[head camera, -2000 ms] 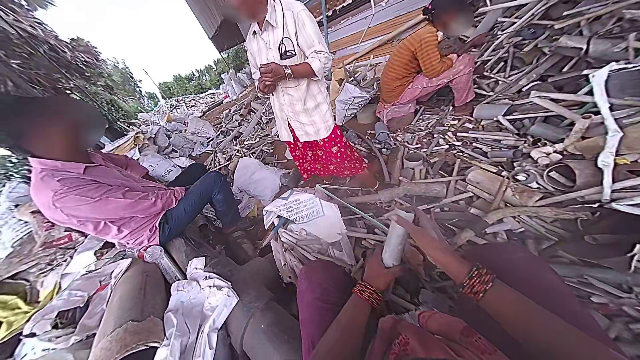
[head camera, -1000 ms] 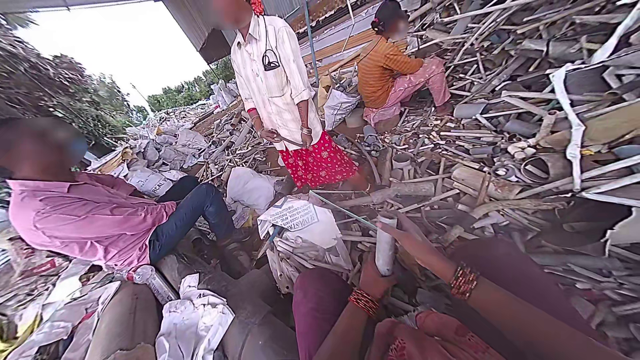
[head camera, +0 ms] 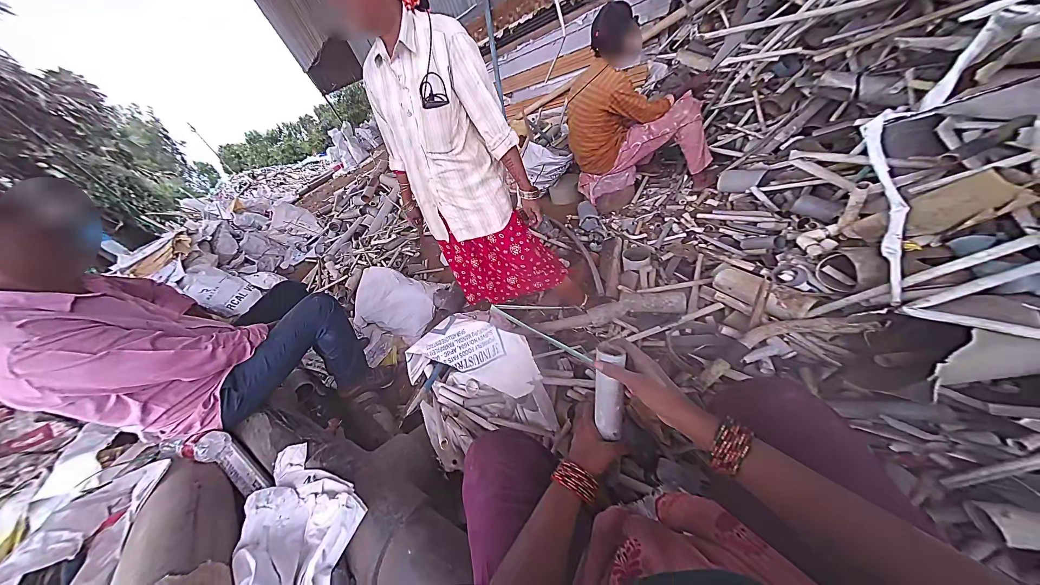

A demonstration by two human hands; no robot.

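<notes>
A short grey plastic pipe piece (head camera: 609, 398) stands nearly upright between my hands. My left hand (head camera: 595, 447) is closed around its lower end. My right hand (head camera: 650, 390) touches the upper end, with its fingers extended near the rim; the palm side is hidden. A thin pale green strip (head camera: 544, 335) runs from the pipe's top towards the upper left. Just beyond my left knee sits a white woven sack (head camera: 479, 357) bearing print, filled with thin pipe pieces (head camera: 471, 410).
A person in a pink shirt (head camera: 130, 349) sits at left, another in a white shirt (head camera: 443, 122) stands ahead, and a third in orange (head camera: 613, 110) sits farther back. Scrap pipes (head camera: 780, 292) cover the ground at right. A plastic bottle (head camera: 227, 459) lies at lower left.
The standing person's hands were together in front and are now lowered apart at the sides. My hands still hold the pipe piece, which is more upright now.
</notes>
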